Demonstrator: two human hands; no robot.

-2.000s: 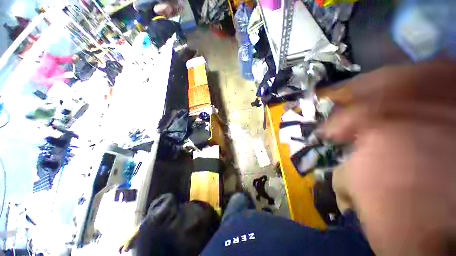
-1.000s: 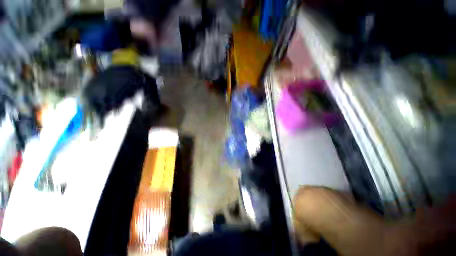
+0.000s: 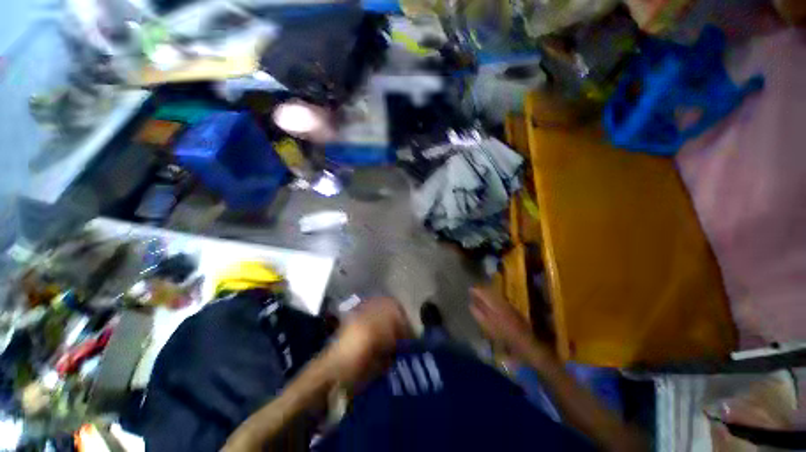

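My left hand point(image 3: 376, 328) is low in the centre, in front of my dark top. It is blurred; its fingers look bent, and nothing shows in it. My right hand point(image 3: 497, 313) is just right of centre, beside the orange-yellow wooden table point(image 3: 627, 256), with its fingers extended and nothing visible in them. Both hands are above the floor and appear apart from the furniture. A bundle of grey and white cloth point(image 3: 473, 190) lies ahead, left of the wooden table.
A person in black point(image 3: 230, 371) with yellow at the neck is close on my left, by a cluttered white table point(image 3: 300, 274). A blue bin point(image 3: 230, 159) stands ahead left. A blue plastic bag point(image 3: 676, 97) and pink cloth point(image 3: 756, 185) are right. White scraps lie on the grey floor point(image 3: 389, 234).
The view has moved along the aisle. The person in black, the grey cloth and the wooden table are nearer. Both hands now show low near the centre.
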